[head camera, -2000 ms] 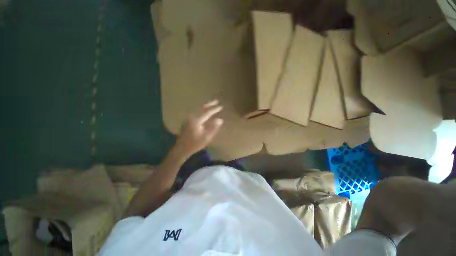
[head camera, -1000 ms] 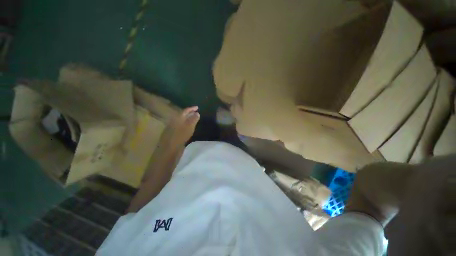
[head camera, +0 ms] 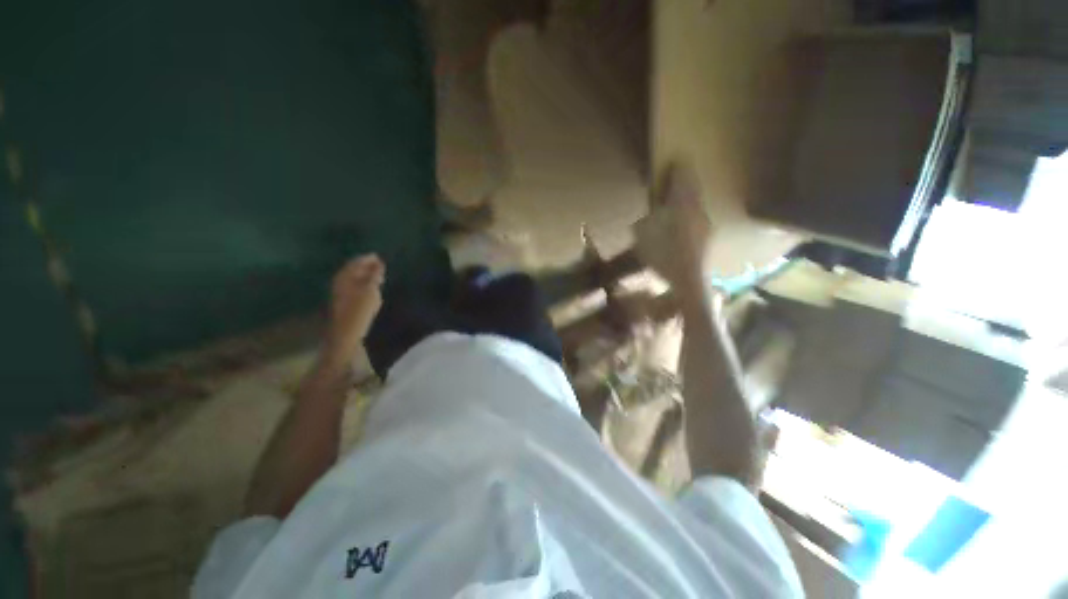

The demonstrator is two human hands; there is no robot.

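The frame is blurred by motion. My left hand (head camera: 357,293) hangs over the green floor left of my body, empty, with its fingers loosely bent. My right hand (head camera: 676,228) is raised in front of me at the lower edge of a large brown cardboard panel (head camera: 714,105). It overlaps the panel; whether it grips or only touches it is too blurred to tell. More brown cardboard with rounded flaps (head camera: 545,117) stands left of the panel.
Green floor (head camera: 211,152) with yellow-black tape (head camera: 41,228) lies at left. Blurred brown cardboard (head camera: 152,456) is at lower left. Crumpled brown material (head camera: 632,374) lies beside my right forearm. A dark open box shape (head camera: 855,129), grey-brown boards (head camera: 890,363) and a blue patch (head camera: 946,532) are at right.
The view has swung round; the row of overlapping box walls and the blue pallet grid are no longer seen as before. My right hand has come into view at the cardboard. My left hand remains empty.
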